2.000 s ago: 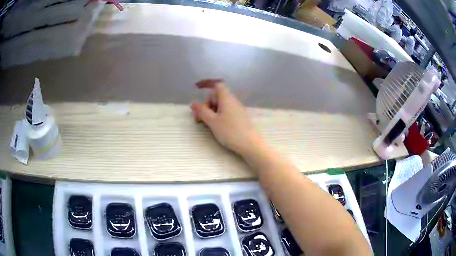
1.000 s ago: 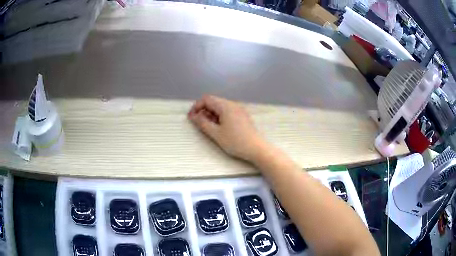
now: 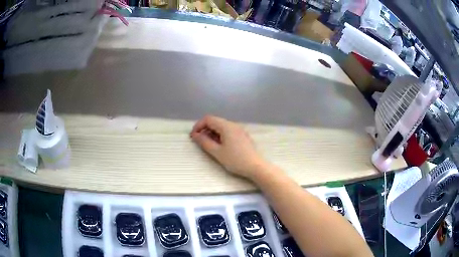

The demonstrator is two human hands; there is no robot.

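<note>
My right hand (image 3: pixel 229 145) rests on the pale wooden board (image 3: pixel 151 160), its fingers curled and fingertips close together. Any small piece between the fingertips is too small to tell. My forearm crosses the white foam tray (image 3: pixel 149 221) and covers part of its right side. Black watch bodies (image 3: pixel 130 229) sit in the tray's pockets, with a green mark at its upper right corner. My left hand is out of the picture. A larger label roll (image 3: pixel 53 148) with an upright gridded strip stands at the board's left, beside a small label roll (image 3: pixel 28 150).
Stacked white trays (image 3: pixel 48 45) with pink strips are at the back left. A pink fan (image 3: pixel 400 118) stands at the board's right end, near a red container (image 3: pixel 416 150). A smaller white fan (image 3: pixel 435 193) is at lower right on white paper. Another tray edge (image 3: pixel 11 216) shows at far left.
Since two seconds ago, my right hand's extended fingers have curled in and the hand has settled on the board. The view has tilted slightly, so board and tray appear lower.
</note>
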